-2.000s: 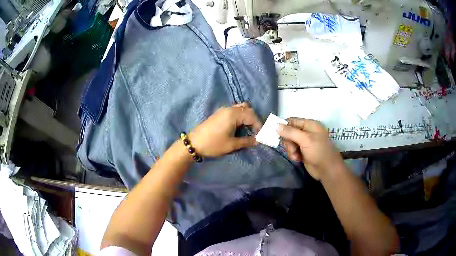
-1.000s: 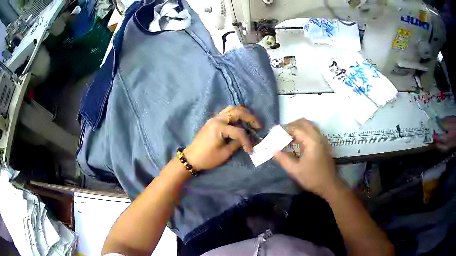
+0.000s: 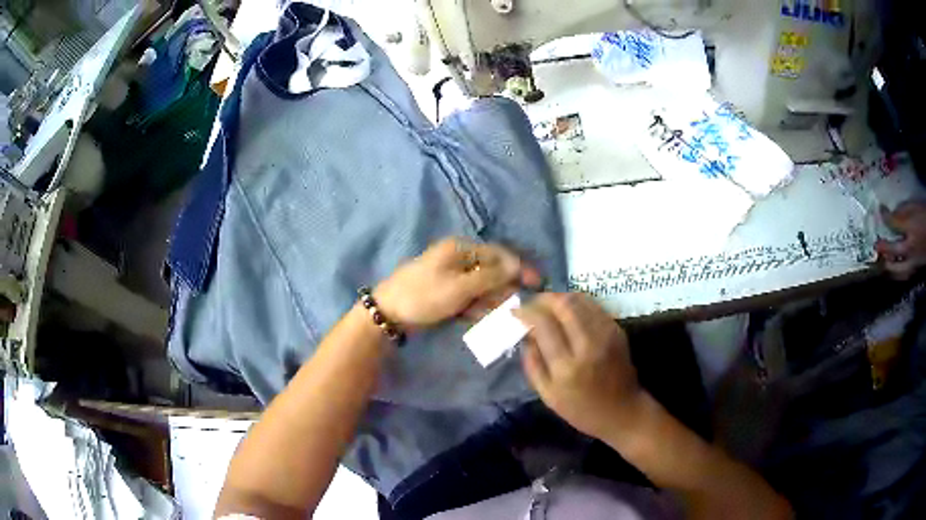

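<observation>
A grey-blue denim garment lies over the left of the machine table and onto my lap, its raised seam running toward my hands. A small white label is between my hands, above the garment. My right hand holds the label at its right edge. My left hand, with a beaded bracelet on the wrist, is on the garment just above the label, its fingers bent and blurred. The fingertips overlap the seam edge, so what they pinch is hidden.
The cream sewing machine stands at the back right. White packets with blue writing lie on its bed. Another person's hand is at the right table edge. White fabric pieces are piled at lower left.
Both hands and the label have moved down and slightly left, and the label has turned. The other person's hand has come in at the right edge. The view has shifted a little.
</observation>
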